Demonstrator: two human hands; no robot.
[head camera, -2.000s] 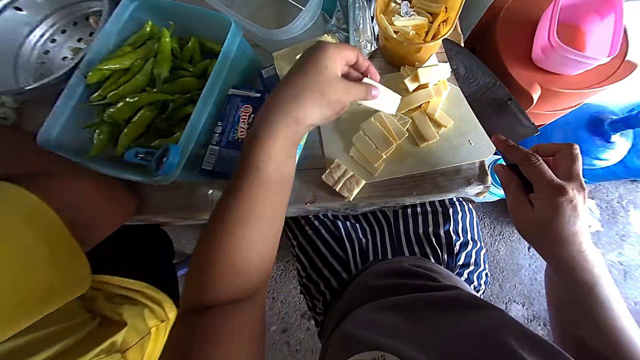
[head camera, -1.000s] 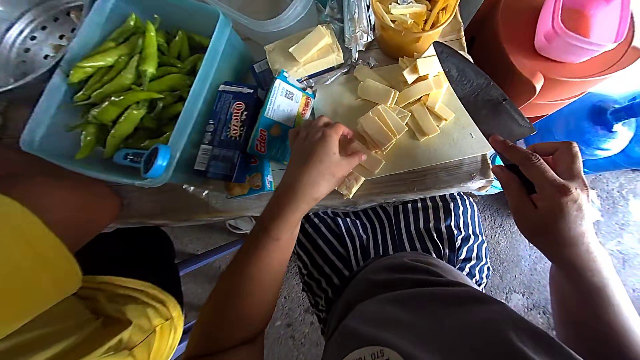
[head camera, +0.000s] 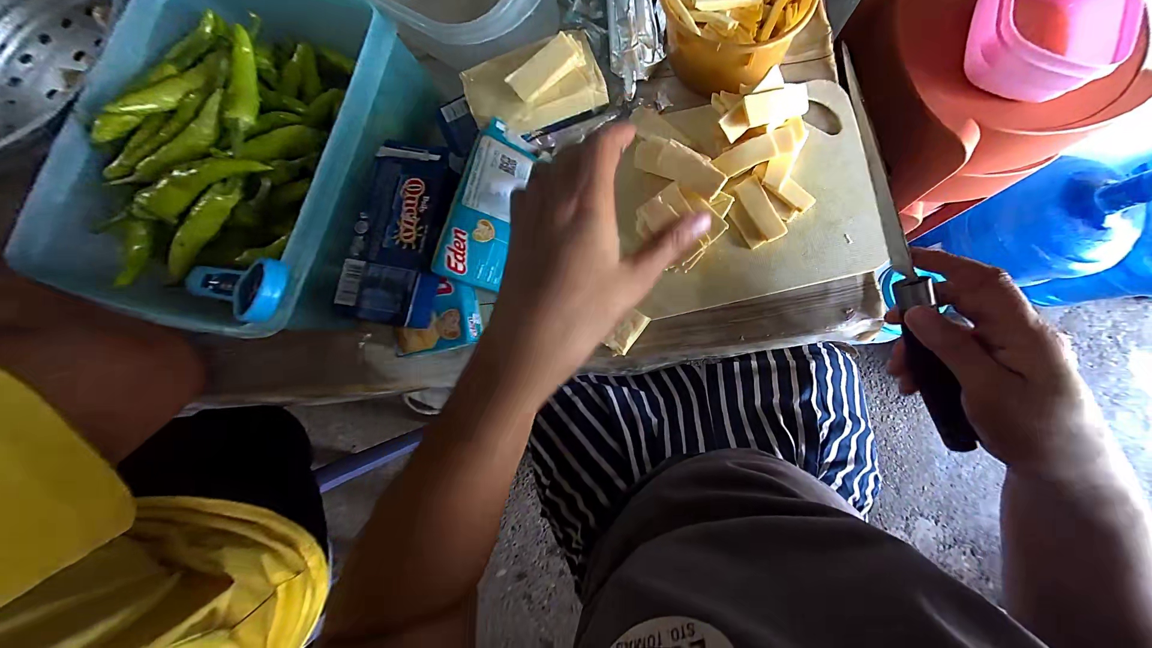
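Observation:
My left hand (head camera: 585, 243) is over the left part of the cutting board (head camera: 810, 256), fingers apart and blurred, with nothing in it. Just right of its thumb lie cheese slices (head camera: 682, 209), and more cheese pieces (head camera: 756, 211) are heaped beyond them. A small stack of cheese (head camera: 627, 331) sits at the board's near edge. My right hand (head camera: 990, 360) grips the black handle of a knife (head camera: 877, 171) at the board's right side. Its blade points away from me and is seen nearly edge-on. Further cheese slabs (head camera: 549, 72) rest on an opened wrapper behind my left hand.
Green chili peppers (head camera: 193, 153) fill a blue plastic tub (head camera: 310, 243) at left, beside blue cheese boxes (head camera: 400, 225). A yellow container (head camera: 738, 54) of cut strips stands behind the board. Pink and orange-red plastic containers are at right. A person in yellow sits at left.
My left hand let go of the white slab it held two seconds ago and has lifted from the cheese slices, its fingers now spread. The knife blade has turned from flat to nearly edge-on.

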